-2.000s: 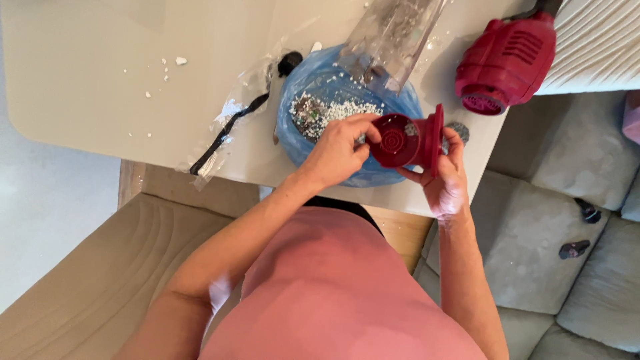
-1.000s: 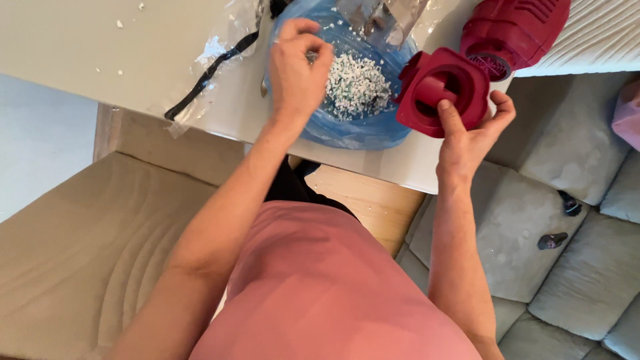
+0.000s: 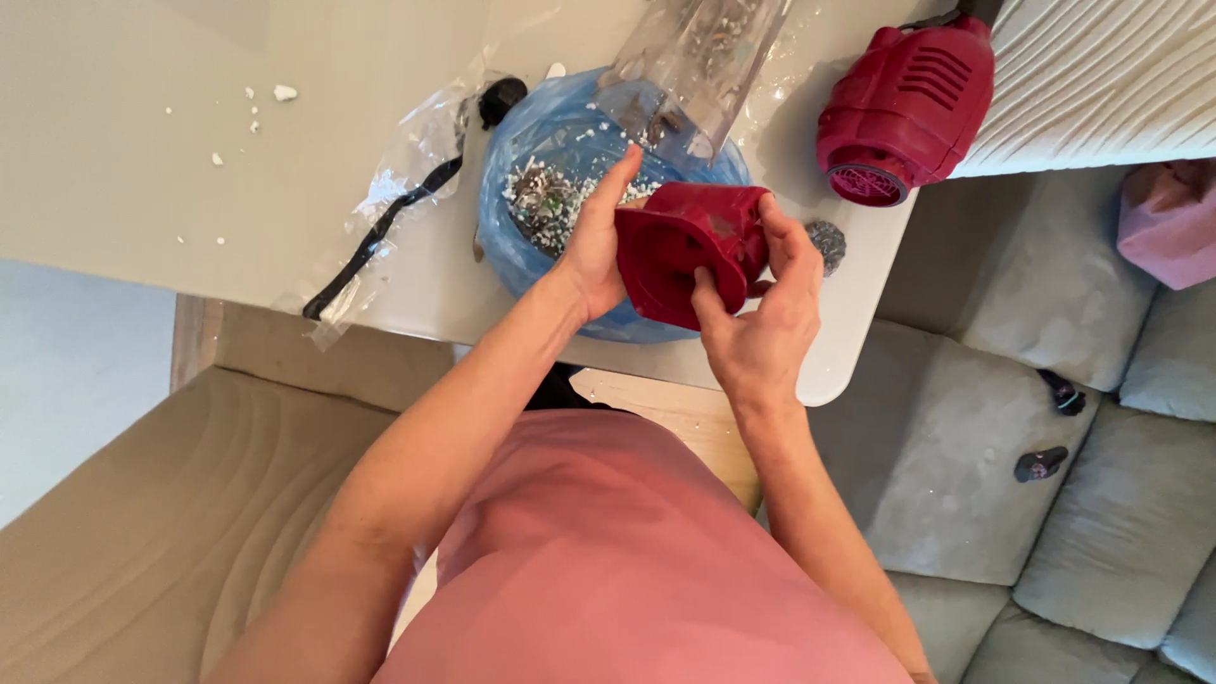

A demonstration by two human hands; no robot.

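A dark red plastic housing (image 3: 679, 252), hollow with a flared square rim, is held over a blue plastic bag (image 3: 541, 123). My right hand (image 3: 760, 304) grips its right side, with the thumb at the opening. Against its left side rests my left hand (image 3: 603, 237), thumb raised and the other fingers hidden behind the part. White bits and grey debris (image 3: 543, 204) lie in the bag. A clear plastic container (image 3: 712, 66), dusty inside, leans over the bag's upper edge. The red motor body of a vacuum cleaner (image 3: 907, 109) lies at the upper right.
A black strap (image 3: 385, 233) with clear film lies left of the bag, near a black round piece (image 3: 502, 101). White crumbs (image 3: 285, 93) dot the table (image 3: 114, 171). A grey fuzzy disc (image 3: 826, 247) sits near its right edge. A grey sofa (image 3: 950, 456) stands at the right.
My left hand has come from over the bag to the red housing, which was in my right hand alone one second ago. The housing has been turned.
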